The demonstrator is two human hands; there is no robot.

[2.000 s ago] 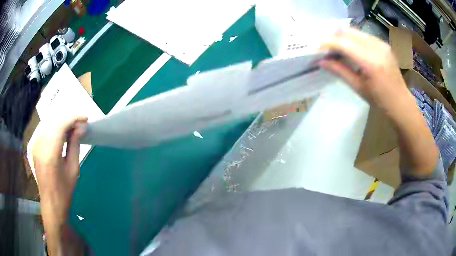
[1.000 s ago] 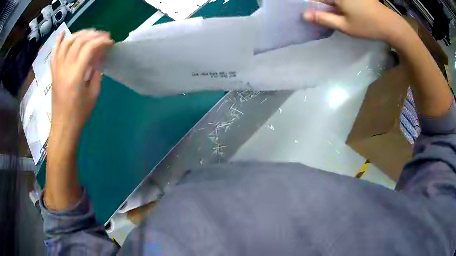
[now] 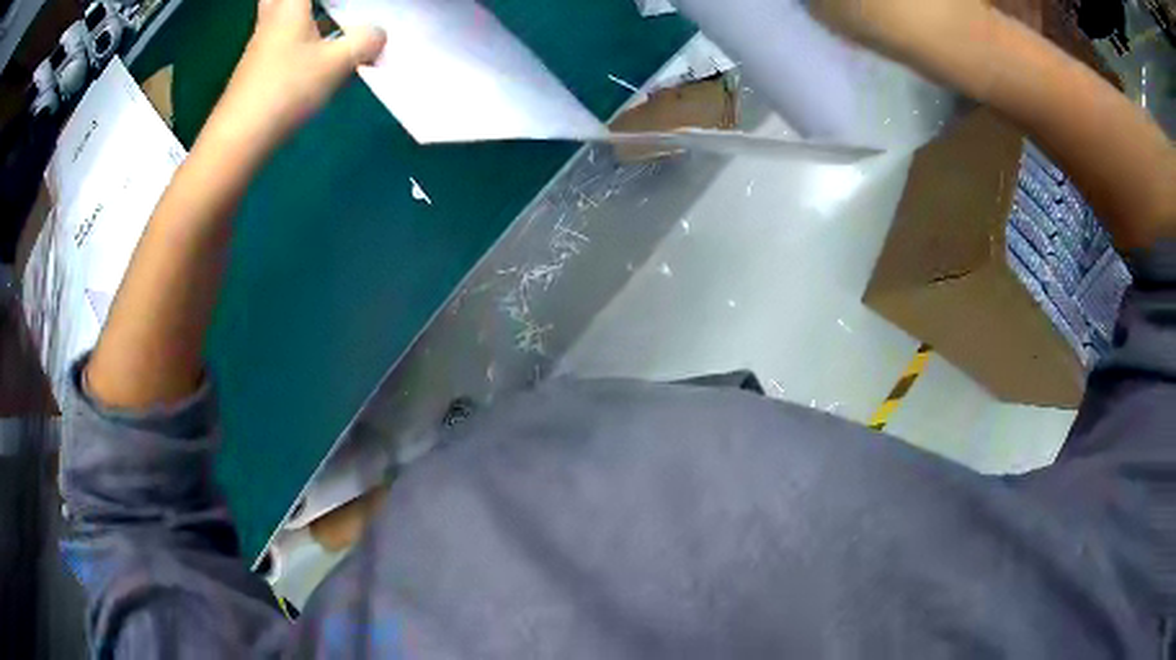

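Observation:
A white box blank (image 3: 484,84) with angled panels is at the top of the view, over the far part of the green workbench (image 3: 348,284) and its edge. My left hand (image 3: 316,49) is at its left side, with thumb and fingers at the blank's edge. My right hand is cut off by the top edge near the blank's right panel (image 3: 787,65); only its wrist and forearm show clearly. A small white scrap (image 3: 419,192) lies on the green surface.
Printed white blanks (image 3: 110,181) lie at the left, with white and black camera units (image 3: 80,54) beyond. An open brown carton (image 3: 961,271) of wrapped packs stands at right. Thin white scraps (image 3: 548,264) lie on the floor beside the bench. Yellow-black tape (image 3: 900,387) marks the floor.
The blank has moved up and away, and its panels now stand at different angles. Both hands have moved toward the top edge, the right one partly out of view.

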